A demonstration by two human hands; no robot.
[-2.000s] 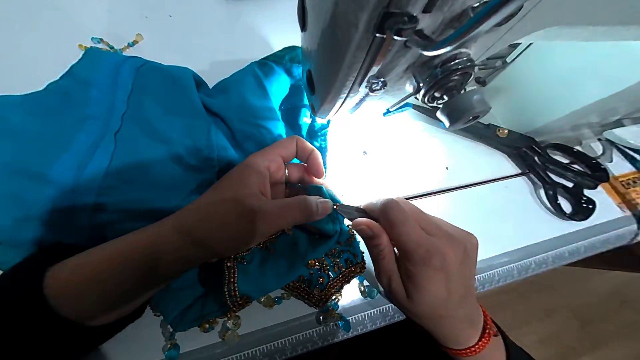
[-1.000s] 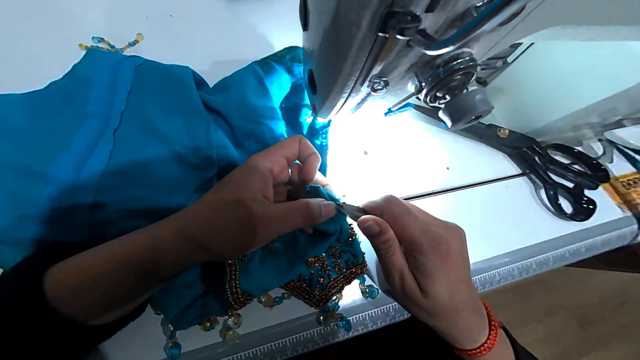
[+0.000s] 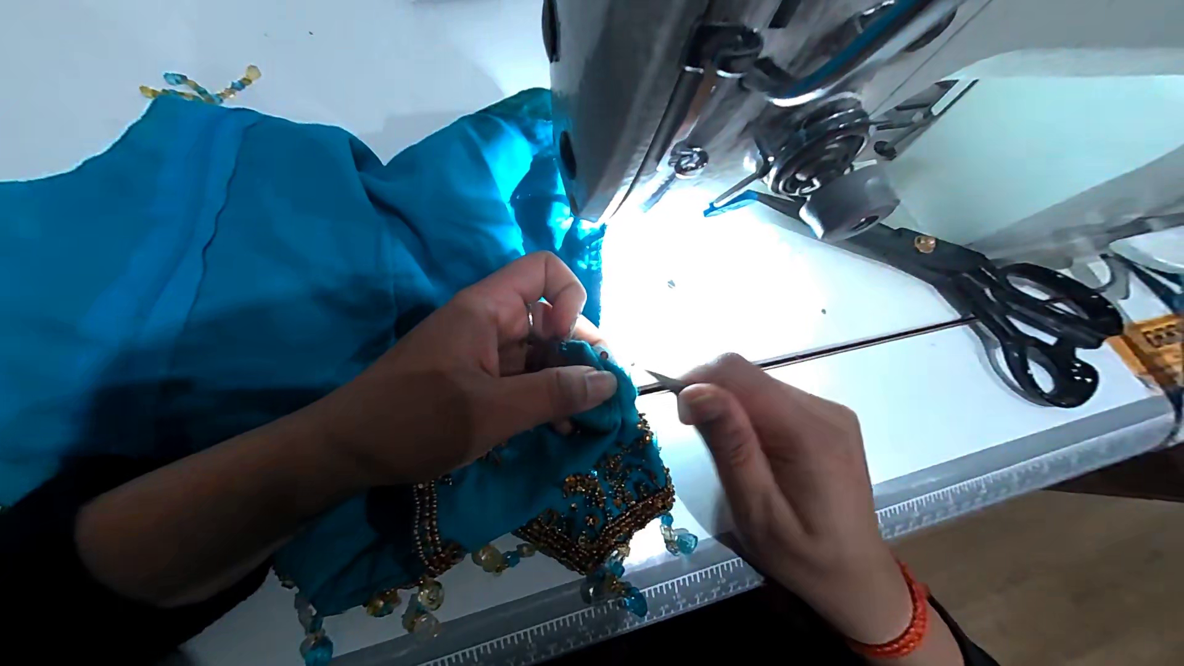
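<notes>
A teal garment [image 3: 305, 222] with gold beadwork and bead tassels lies across the sewing table. My left hand [image 3: 481, 379] pinches a folded part of its cloth between thumb and fingers, beside the beaded border [image 3: 601, 518]. My right hand [image 3: 768, 444] grips a small pointed metal tool [image 3: 664, 380], of which only the tip shows; the rest is hidden in the fingers. That tip stands a little to the right of the pinched cloth, apart from it. Whether it is a blade or tweezers I cannot tell.
Above my hands is the head of a sewing machine [image 3: 638, 102], its light on the table. Black-handled scissors [image 3: 999, 287] lie at the right, partly behind the machine. A measuring scale [image 3: 1017, 490] runs along the table's front edge. An orange item [image 3: 1152, 347] sits at the far right.
My right hand and the pointed tool have moved right, away from the folded cloth where the tip was before. My left hand keeps its pinch in nearly the same place.
</notes>
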